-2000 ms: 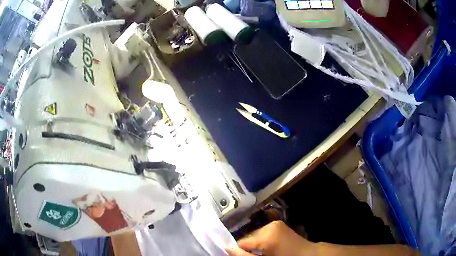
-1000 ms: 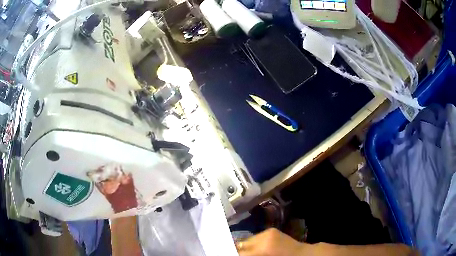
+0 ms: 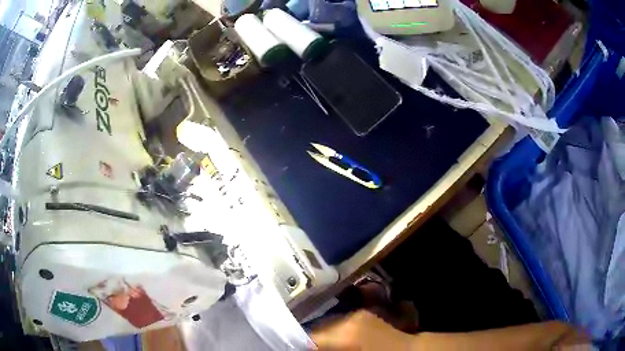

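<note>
White cloth point(image 3: 264, 315) lies at the needle end of the white sewing machine point(image 3: 82, 226) and hangs toward the bottom edge. My right hand point(image 3: 353, 332) is at the bottom, blurred and partly cut off, with its fingers closed at the cloth's right edge. A strip of my left arm shows below the machine head at the bottom left; the left hand itself is hidden or out of the picture. The needle area point(image 3: 212, 206) is washed out by bright light, so the presser foot cannot be made out.
Yellow-blue snips point(image 3: 346, 166) and a black phone point(image 3: 351, 88) lie on dark cloth right of the machine. Behind are white spools point(image 3: 259, 40), a parts box point(image 3: 223, 60), a lit terminal point(image 3: 408, 15) and white cables. A blue bin point(image 3: 524, 250) with lilac-blue fabric stands at right.
The whole view has shifted, so the machine and table sit further left and lower. Less of the white cloth shows. My right hand stays at the cloth's right edge.
</note>
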